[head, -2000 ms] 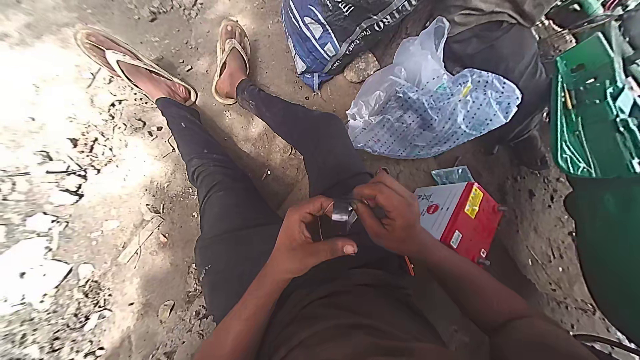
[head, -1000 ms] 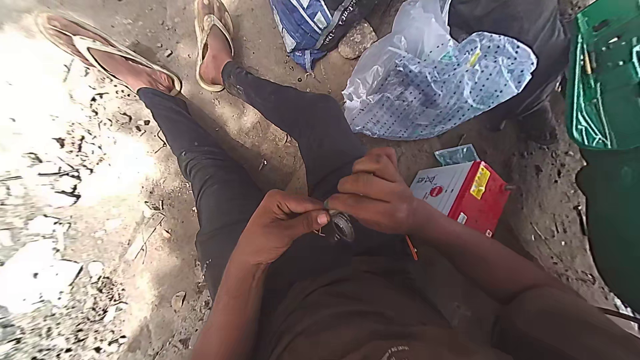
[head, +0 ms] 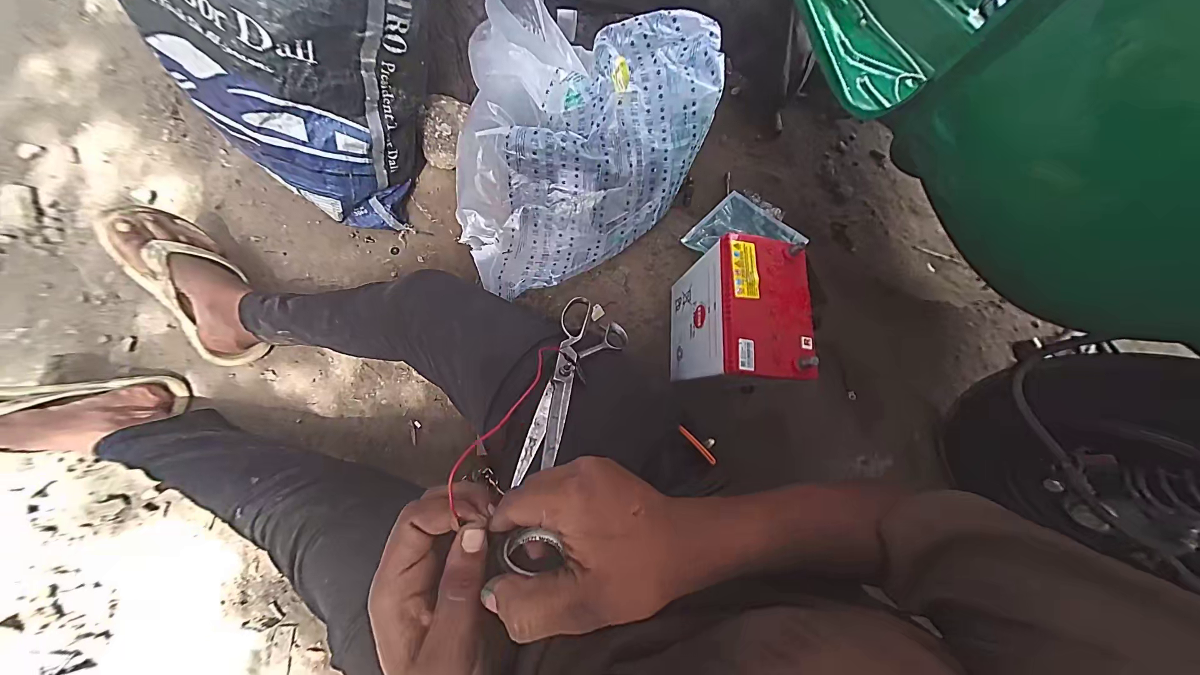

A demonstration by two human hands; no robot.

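My right hand (head: 600, 548) is closed on a small round metal ring-like part (head: 534, 551), with a dark centre, near my lap. Against it, my left hand (head: 436, 572) pinches the end of a thin red wire (head: 497, 427) between thumb and fingers. The wire curves up to the handles of a pair of metal scissors (head: 553, 403), which lie on the dark trousers just beyond the hands, their points toward my right hand. What the fingertips hold where they meet is partly hidden.
A red and white battery (head: 769, 307) stands on the ground to the right, beside a clear packet (head: 741, 225). Ahead lie a plastic bag (head: 581, 159) and a printed sack (head: 309, 103). A green plastic case (head: 872, 66) and a black round container with cables (head: 1106, 469) are at the right.
The view has turned to the right and down. Scissors and a red wire now show beyond the hands. Both hands remain close together at the small part.
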